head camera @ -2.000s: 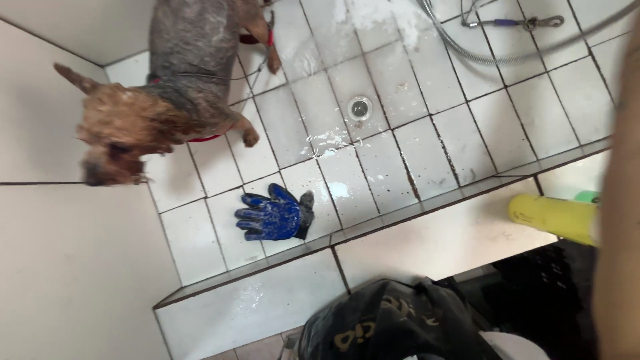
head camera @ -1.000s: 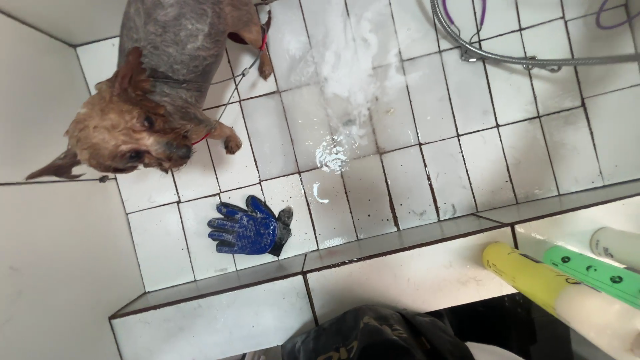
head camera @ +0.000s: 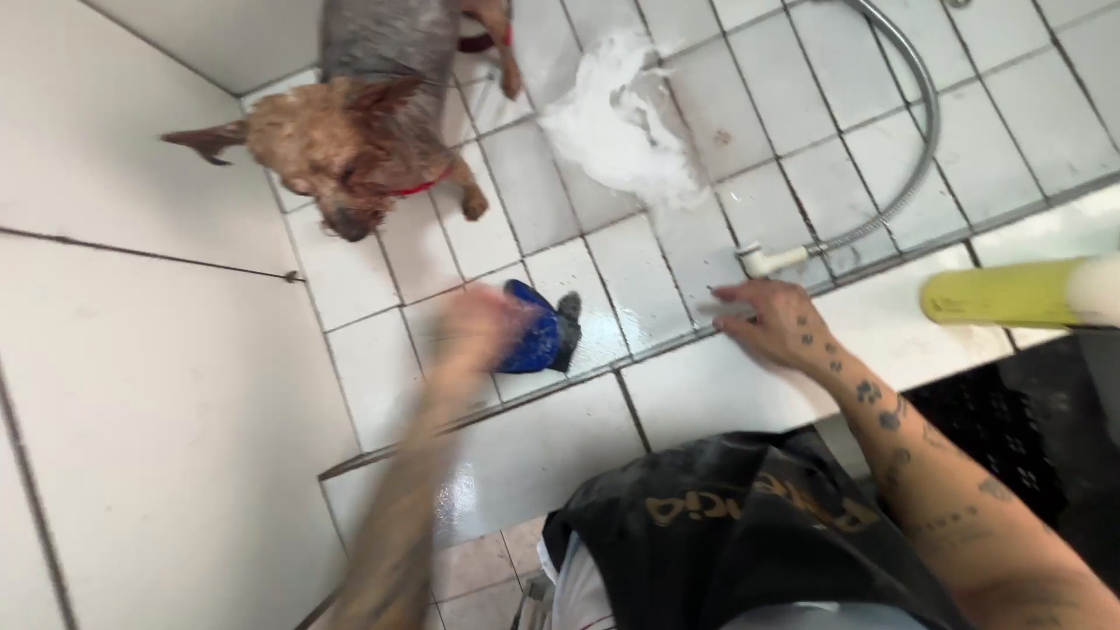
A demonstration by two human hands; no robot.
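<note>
My left hand, blurred, is over the finger end of a blue rubber-faced grooming glove that lies on the white tiles. Whether it grips the glove cannot be told. My right hand is at the tiled ledge, its fingers apart, just below the white shower head on its metal hose. No object shows in it. A wet small dog with a red collar stands at the upper left, its head lowered towards the glove. White foam lies on the tiles to the dog's right.
A yellow bottle lies along the right side of the ledge. A pale wall with a dark cord fixed to it bounds the left. My black apron, which bears writing, is at the bottom. Dark openwork matting is at the lower right.
Both my hands have come into view, the left one over the glove. The shower head now lies near the ledge. The white foam patch is thicker than before.
</note>
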